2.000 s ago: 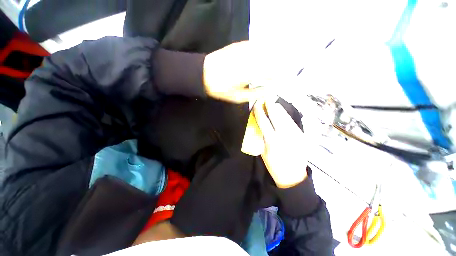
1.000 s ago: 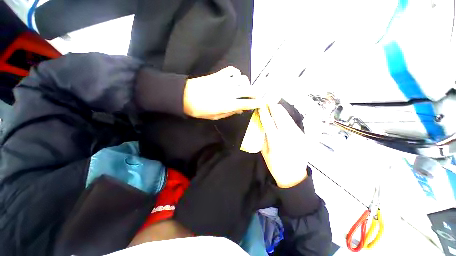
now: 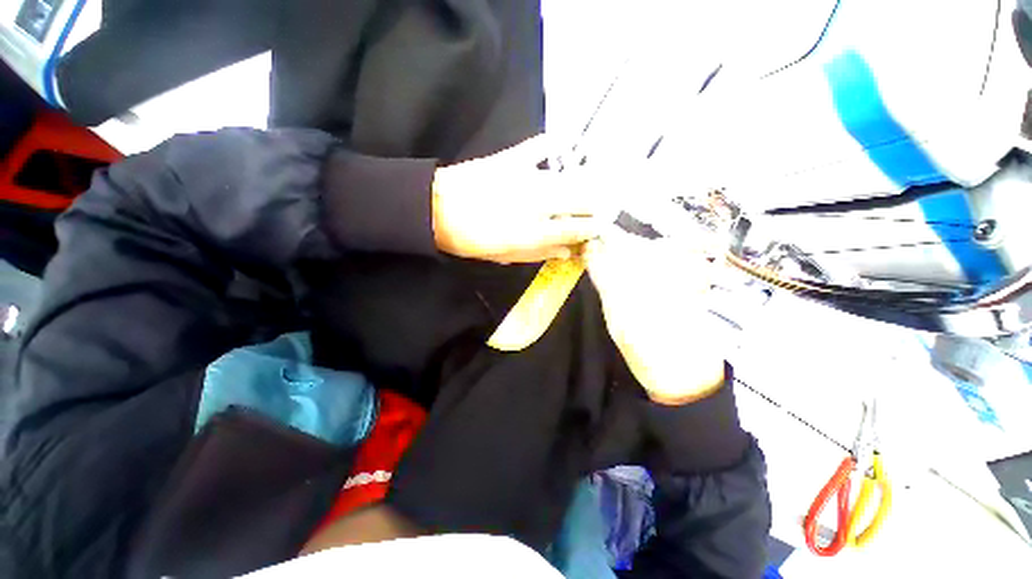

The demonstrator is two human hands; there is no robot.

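My left hand point(image 3: 504, 213) and my right hand point(image 3: 662, 311) meet near the needle area of the white sewing machine point(image 3: 905, 136). The fingertips are pinched together on the edge of the black garment point(image 3: 453, 300); overexposure washes out the exact grip. A yellow strip point(image 3: 541, 303) hangs down from between my hands over the black cloth, its free end pointing down and left. A small dark piece of the cloth edge point(image 3: 636, 224) shows beyond my right fingers, beside the shiny metal presser foot area point(image 3: 724, 221).
Scissors point(image 3: 849, 498) with red and yellow handles lie on the white table at the lower right. More black cloth point(image 3: 419, 91) lies beyond my left arm. A red object point(image 3: 57, 158) stands at the far left. The machine has blue stripes.
The yellow strip has swung down and left and shows more of its length. My right hand has moved slightly right. The view has shifted, with more of the machine head showing.
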